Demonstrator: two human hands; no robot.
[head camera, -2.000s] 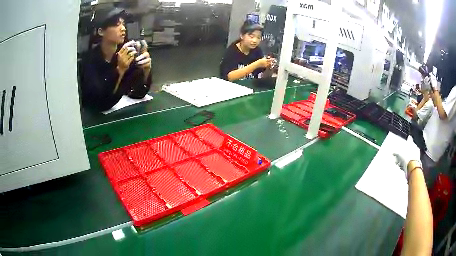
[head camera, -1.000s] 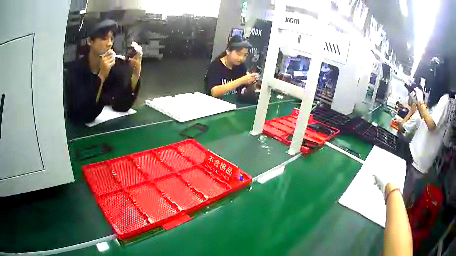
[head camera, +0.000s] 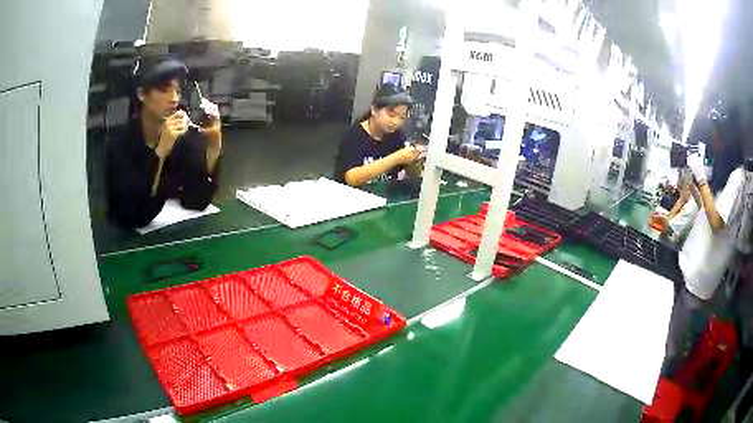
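Observation:
Neither of my hands is in view. Nearest in front of me, a red tray with several mesh compartments and a Chinese label at its right corner lies on the green bench; its compartments look empty. A white sheet lies flat at the right bench edge. Behind the red tray lie two thin dark phone frames, one at the left and one nearer the middle.
A white tray lies across the line. White posts stand beside a second red tray holding dark parts. Black trays lie beyond. Two people sit opposite, holding small parts. Another stands at right. A red stool is at lower right.
My gloved right hand, earlier over the white sheet, has left the picture. The view has shifted, so the red tray sits lower and further left. A person opposite has shifted the parts in their hands.

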